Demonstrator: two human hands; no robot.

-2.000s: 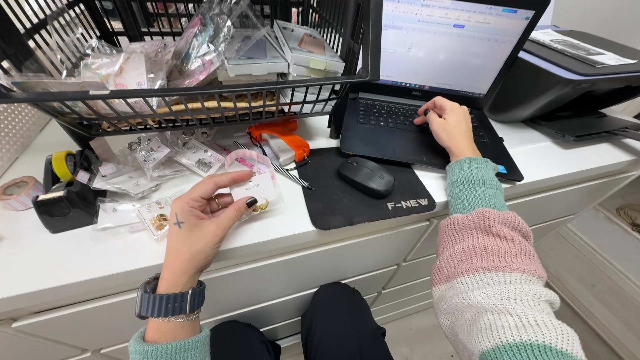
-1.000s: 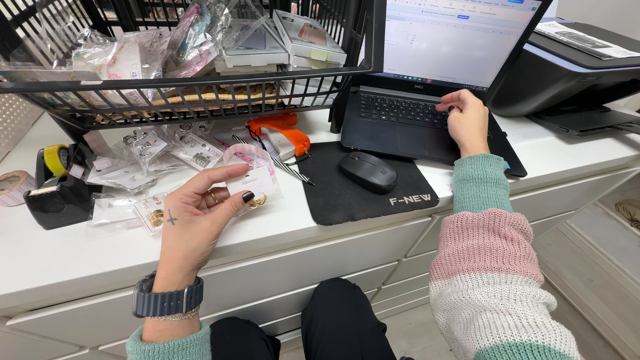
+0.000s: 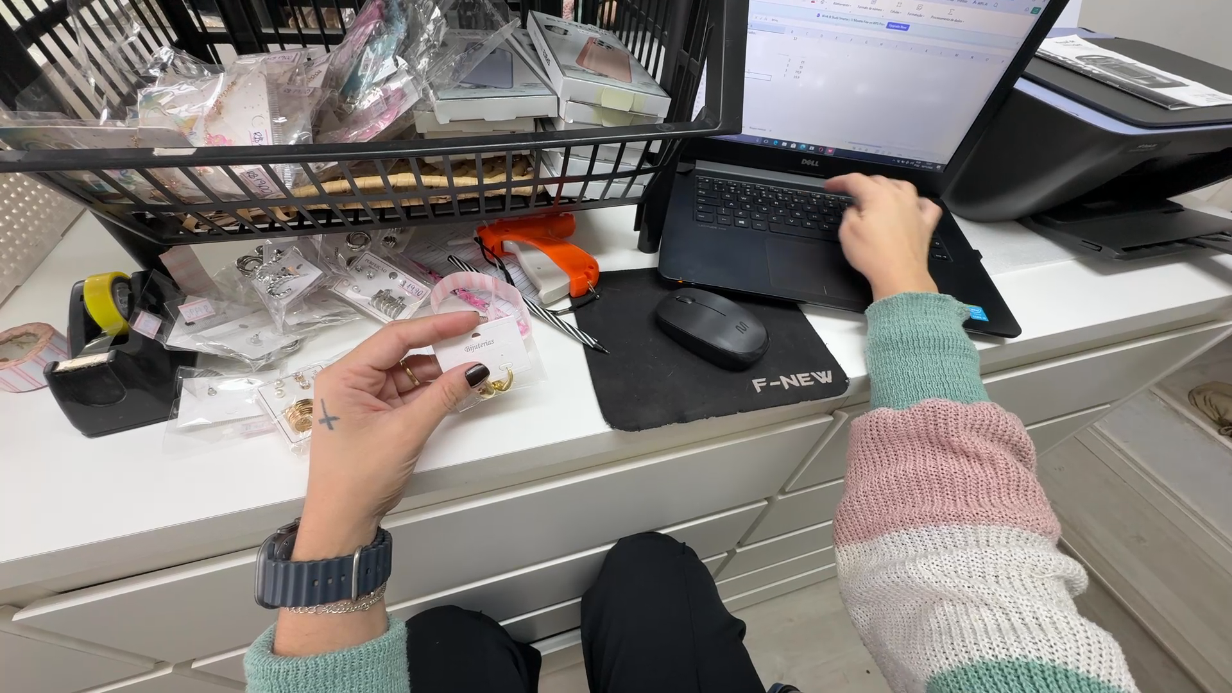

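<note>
Between thumb and fingers, my left hand (image 3: 385,414) holds a small clear bag with a white jewelry card (image 3: 499,348) and gold-coloured earrings (image 3: 496,385) near the counter's front edge. Just behind it stands a curl of pale pink label strip (image 3: 481,287). My right hand (image 3: 887,231) rests over the keyboard (image 3: 770,210) of a black Dell laptop (image 3: 736,255), fingers bent at the keys; nothing is seen in it. The screen (image 3: 866,77) shows a spreadsheet-like page. A black wireless mouse (image 3: 712,329) sits on a mouse pad (image 3: 626,371) between my hands.
A black plastic basket (image 3: 385,154) of bagged goods and boxes stands at the back left. Below are bagged jewelry cards (image 3: 289,279), an orange and white label gun (image 3: 549,260), a striped pen (image 3: 558,322), a tape dispenser (image 3: 106,385) and a label roll (image 3: 29,356). A printer (image 3: 1107,135) stands right.
My right hand has shifted a little to the right over the keyboard since two seconds ago. My left hand keeps the bagged card in nearly the same place.
</note>
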